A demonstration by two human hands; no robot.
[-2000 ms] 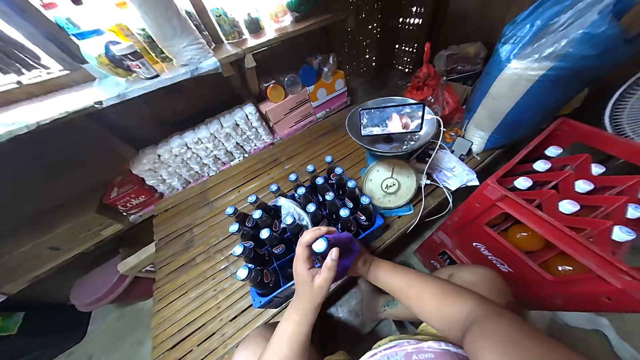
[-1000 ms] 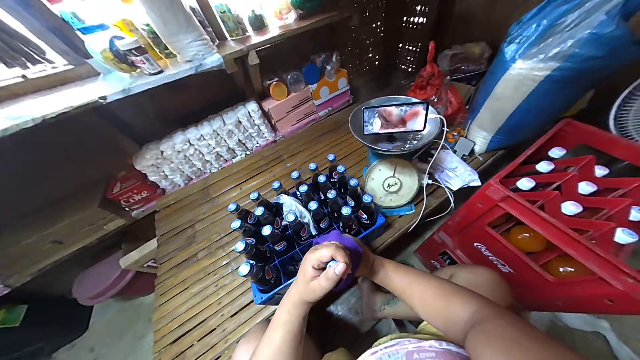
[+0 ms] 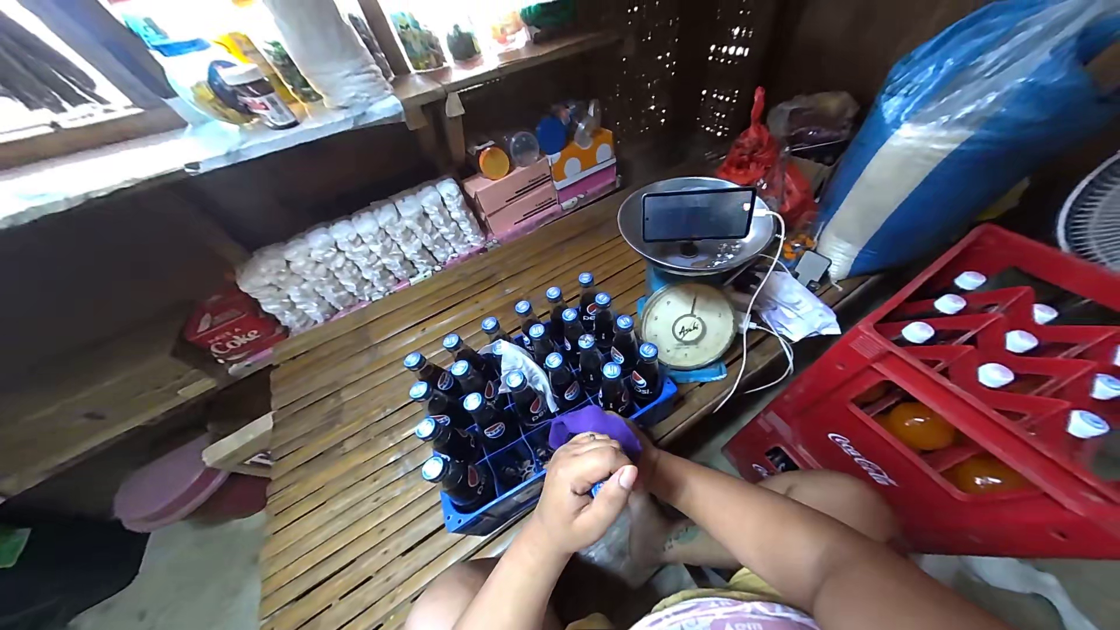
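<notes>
My left hand is closed around the neck of a bottle, whose blue cap shows between the fingers. Behind it, my right hand holds a purple cloth against the bottle, mostly hidden by the left hand. Just beyond both hands, a blue plastic crate holds several dark Pepsi bottles with blue caps. A white cloth or plastic piece lies among the bottles. The crate rests on a bamboo slat table.
A dial scale with a metal pan stands behind the crate, a phone propped in the pan with a white cable. A red Coca-Cola crate of bottles is at the right. Packed white goods and pink boxes line the table's back edge.
My left hand has gone from having its fingers extended near the bottle's cap to closing around its neck. The phone's screen, lit with a picture before, is now dark.
</notes>
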